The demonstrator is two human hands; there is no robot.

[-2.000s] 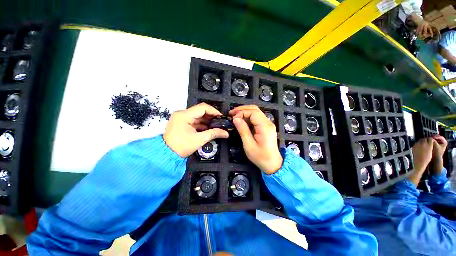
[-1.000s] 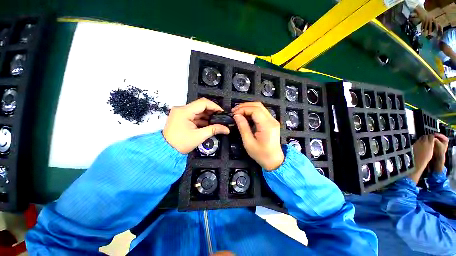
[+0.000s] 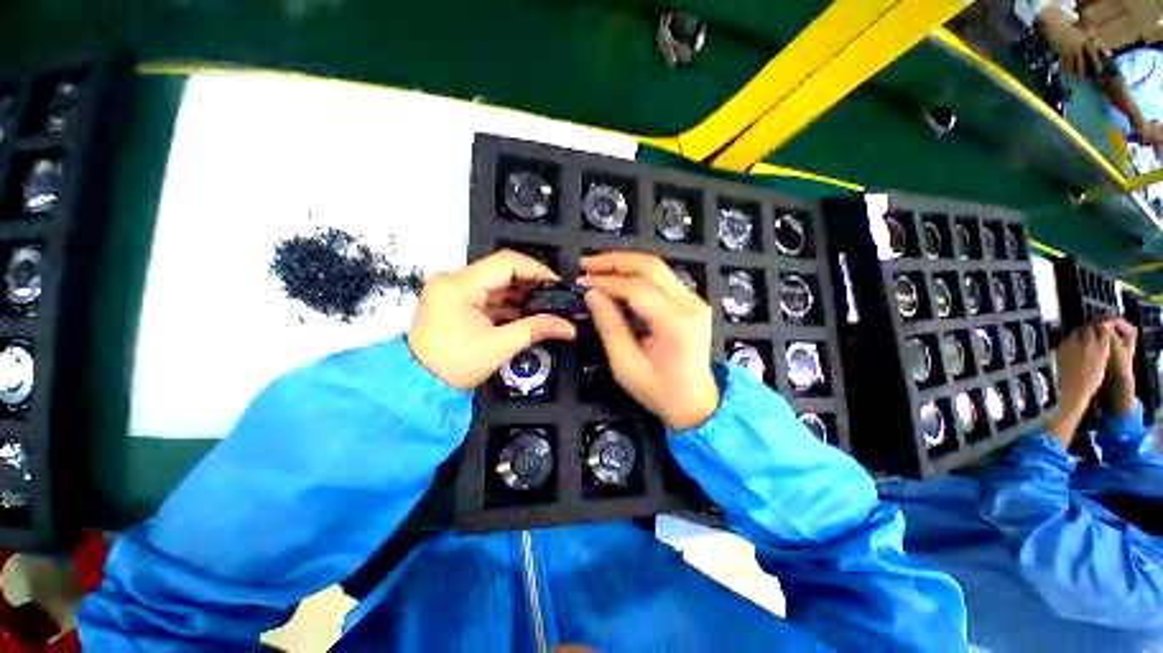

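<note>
My left hand [image 3: 475,319] holds a dark round watch-like unit [image 3: 556,301] between thumb and fingers above the foam tray. My right hand [image 3: 654,334] pinches at the unit's right side; whether a tiny part is in its fingertips cannot be seen. The black foam tray [image 3: 570,508] lies in front of me, with round silvery-dark units in its square pockets; my hands hide some middle pockets. A loose heap of tiny black parts [image 3: 329,273] lies on the white sheet [image 3: 230,153] left of the tray.
Another foam tray [image 3: 77,306] stands at the left edge. A filled tray [image 3: 903,383] stands to the right, beside another worker's hands [image 3: 1084,370] and blue sleeves. Behind are a green conveyor [image 3: 510,58] carrying loose units [image 3: 680,37] and a slanted yellow post [image 3: 816,77]. A red stool [image 3: 58,593] shows lower left.
The loose units on the green conveyor have shifted left, and one now shows near the top middle. My hands stay at the same unit, with small finger movements. The view has shifted slightly.
</note>
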